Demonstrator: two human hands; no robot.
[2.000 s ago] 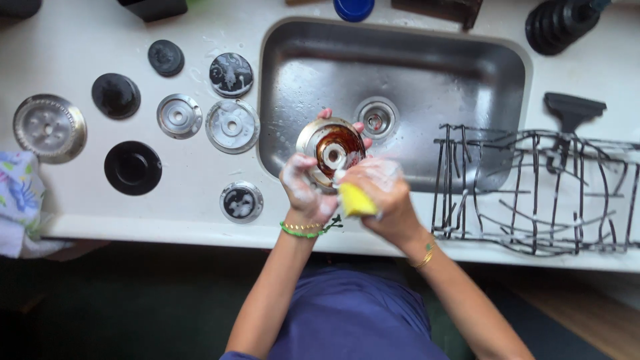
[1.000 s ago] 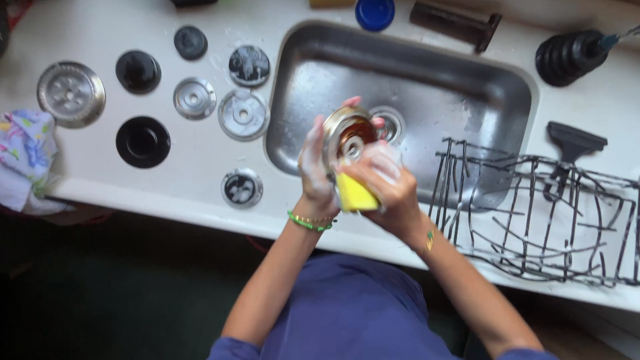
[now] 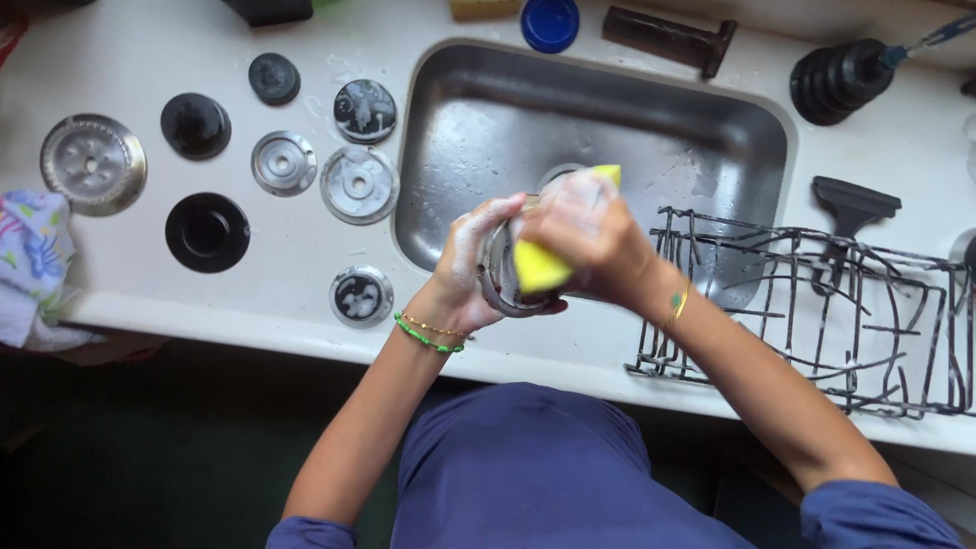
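Observation:
My left hand (image 3: 471,263), soapy at the fingers, grips a round metal stove burner part (image 3: 499,267) over the near edge of the steel sink (image 3: 473,99). My right hand (image 3: 583,229), blurred and covered in foam, presses a yellow sponge (image 3: 540,267) against the part's face and hides much of it. Left of the sink lie several burner pieces, among them a foamy black cap on a metal ring (image 3: 360,296), a soapy metal ring (image 3: 360,185), a foamy black cap (image 3: 365,111) and a black burner cap (image 3: 207,232).
Black wire grates (image 3: 854,358) lean over the sink's right corner, beside a black squeegee (image 3: 850,210). A black plunger (image 3: 842,82), a dark brown T-shaped object (image 3: 667,38) and a blue lid (image 3: 550,24) stand behind. A patterned cloth (image 3: 30,259) hangs at the left edge.
The burner part has been tilted in my left hand, so its brown-stained face no longer shows as it did. My right hand has moved with the sponge onto the part.

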